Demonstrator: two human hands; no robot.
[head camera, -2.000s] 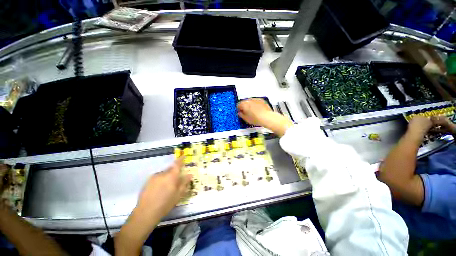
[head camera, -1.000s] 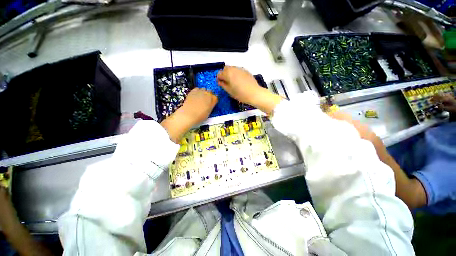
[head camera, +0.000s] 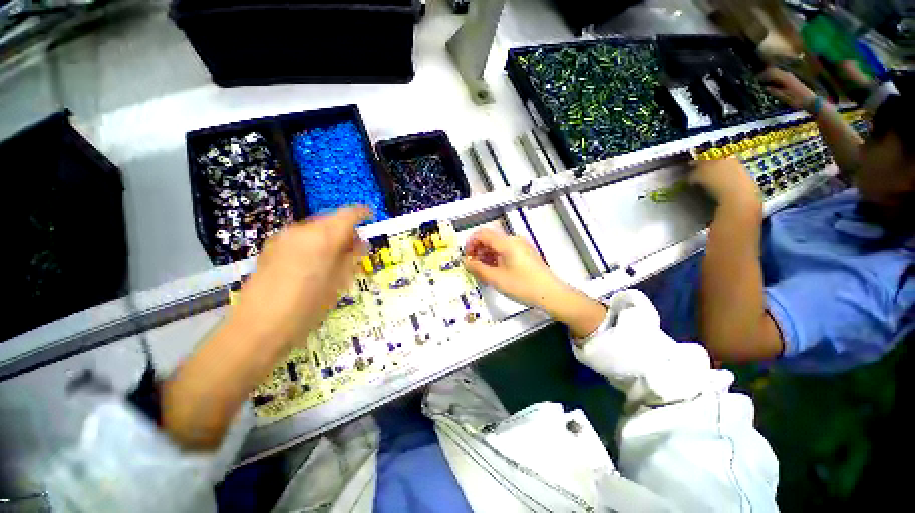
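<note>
A pale yellow PCB panel (head camera: 401, 316) lies in the rail track in front of me, with yellow blocks and black parts along its far edge. My left hand (head camera: 306, 263) is over the panel's left far part, blurred, fingers pointing toward the blue bin; whether it holds anything is unclear. My right hand (head camera: 502, 266) is at the panel's right far corner, fingers curled together; any small part in them is too small to tell. Behind the rail are a bin of silver-and-dark components (head camera: 241, 190), a bin of blue components (head camera: 336, 168) and a small bin of dark components (head camera: 426, 180).
A large black tote (head camera: 301, 45) stands behind the bins, another deep bin (head camera: 60, 220) at left. Metal crossbars (head camera: 567, 215) lie right of the panel. A tray of green components (head camera: 602, 100) is farther right. A person in blue (head camera: 823, 271) works at more boards (head camera: 783, 155).
Both hands have left the bins and come down over the panel. The view has shifted right, so the bins and panel appear farther left. The neighbour's arm is now beside the track.
</note>
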